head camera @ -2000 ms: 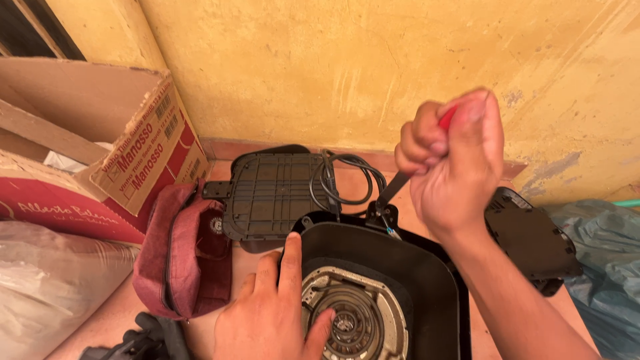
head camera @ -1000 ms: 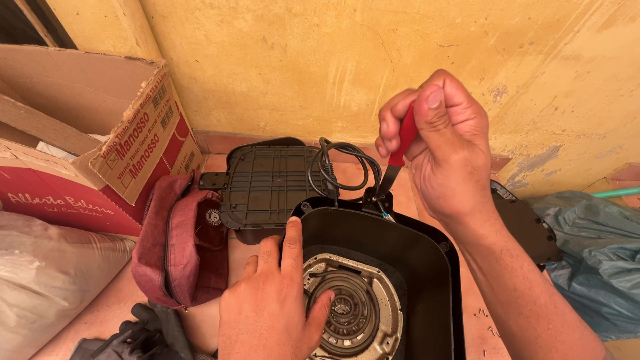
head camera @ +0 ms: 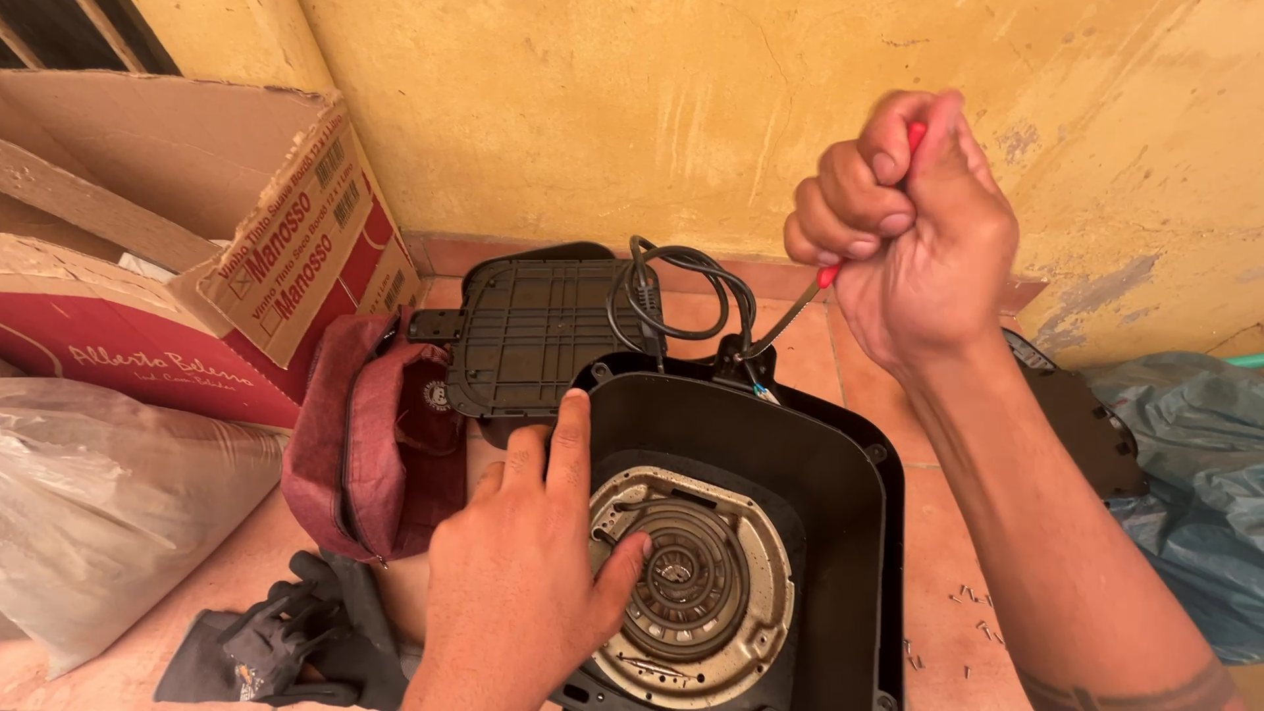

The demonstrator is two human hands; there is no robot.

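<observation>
My right hand (head camera: pixel 908 217) is closed around the red handle of a thin tool with a serrated blade (head camera: pixel 785 321). The blade's tip meets a small black bracket (head camera: pixel 733 363) on the rim of a black appliance housing (head camera: pixel 839 474). Thin wires show beside the bracket. My left hand (head camera: pixel 533 543) rests with spread fingers on the housing's left side, the index fingertip at its rim. Inside lies a round metal plate with a coiled heating element (head camera: pixel 691 578). A looped black power cord (head camera: pixel 731 286) stands behind the rim.
A black ribbed plastic panel (head camera: pixel 543 336) and a maroon zip pouch (head camera: pixel 341 444) lie left. Beyond are a cardboard box (head camera: pixel 296 267) and a filled plastic bag (head camera: pixel 118 494). Dark gloves (head camera: pixel 286 632) are at lower left. Several screws (head camera: pixel 983 627), another black panel (head camera: pixel 1076 425) and blue plastic (head camera: pixel 1195 494) lie right.
My right hand has changed its angle around the red handle, and the blade slants more than a second ago. My left hand stays on the housing.
</observation>
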